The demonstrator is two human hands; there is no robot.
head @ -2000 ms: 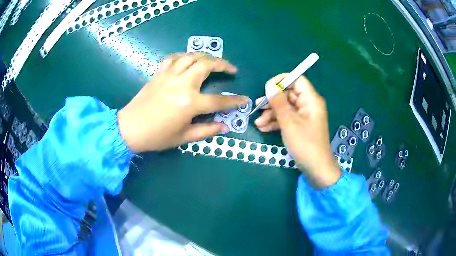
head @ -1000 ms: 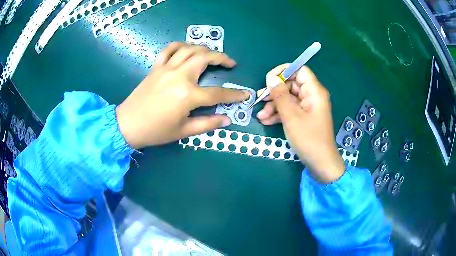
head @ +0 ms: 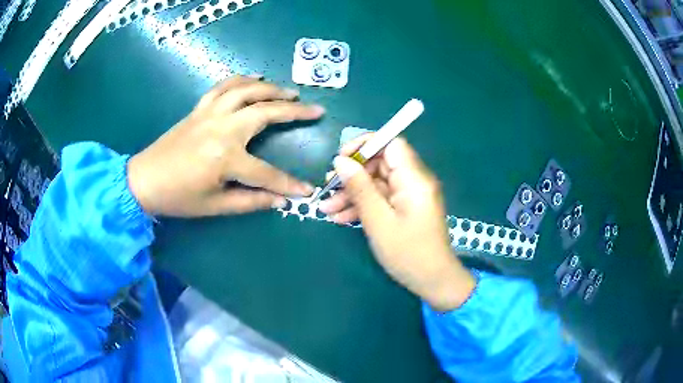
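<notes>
My right hand (head: 404, 217) holds pale tweezers (head: 393, 129) like a pen, tip down at the left end of a white perforated strip (head: 494, 238). The hand covers the strip's middle. My left hand (head: 217, 153) lies with fingers spread, its index fingertip and thumb at the strip's left end; it holds nothing that I can see. One camera lens cover (head: 355, 135) is mostly hidden behind my right fingers. Another camera lens cover (head: 321, 63) with three rings lies flat above my hands. Whether the tweezers grip a piece is too small to tell.
Several lens covers (head: 554, 183) lie at the right. Other perforated strips (head: 206, 15) and a plain white strip (head: 93, 34) lie at the upper left. A black panel (head: 665, 198) is at the right edge. Clear plastic (head: 232, 348) is near my lap. Dark trays (head: 30, 172) show at the left.
Both hands have moved left and down from the lens cover to the strip's left end. My left fingers have let go of the cover. The upper lens cover is now fully uncovered.
</notes>
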